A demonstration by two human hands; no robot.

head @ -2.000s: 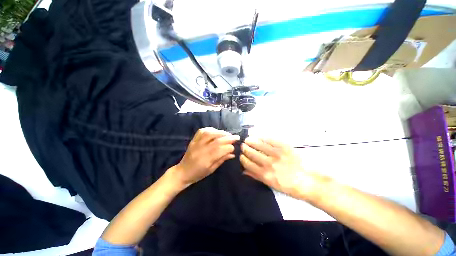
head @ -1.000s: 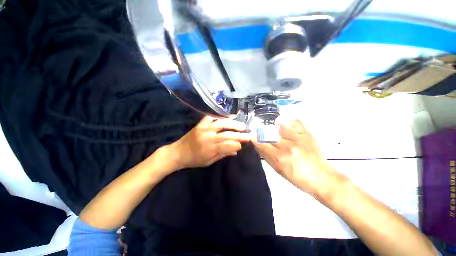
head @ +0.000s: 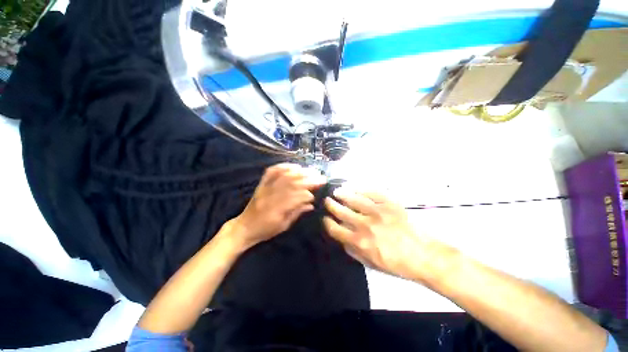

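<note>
A large black garment piece [head: 158,158] with gathered lines lies left of the needle and down to the lap. The white sewing machine head [head: 399,55] with a blue stripe crosses the top. My left hand [head: 279,203] presses on the garment just below the presser foot [head: 313,148], fingertips on the fabric edge. My right hand [head: 375,230] pinches the fabric edge [head: 333,187] beside the left fingertips. The needle itself is too small to tell.
Brown cardboard [head: 478,81] is held by a black strap [head: 551,48] at upper right, with gold scissor handles [head: 501,112] below. A purple box [head: 595,227] stands at the right edge. Separate black cloth [head: 48,299] lies at lower left. Plants [head: 21,20] show at upper left.
The camera view leaned closer to the machine one second ago and has drawn back. The right fingers have left the ridged part beside the foot and are at the fabric edge below it.
</note>
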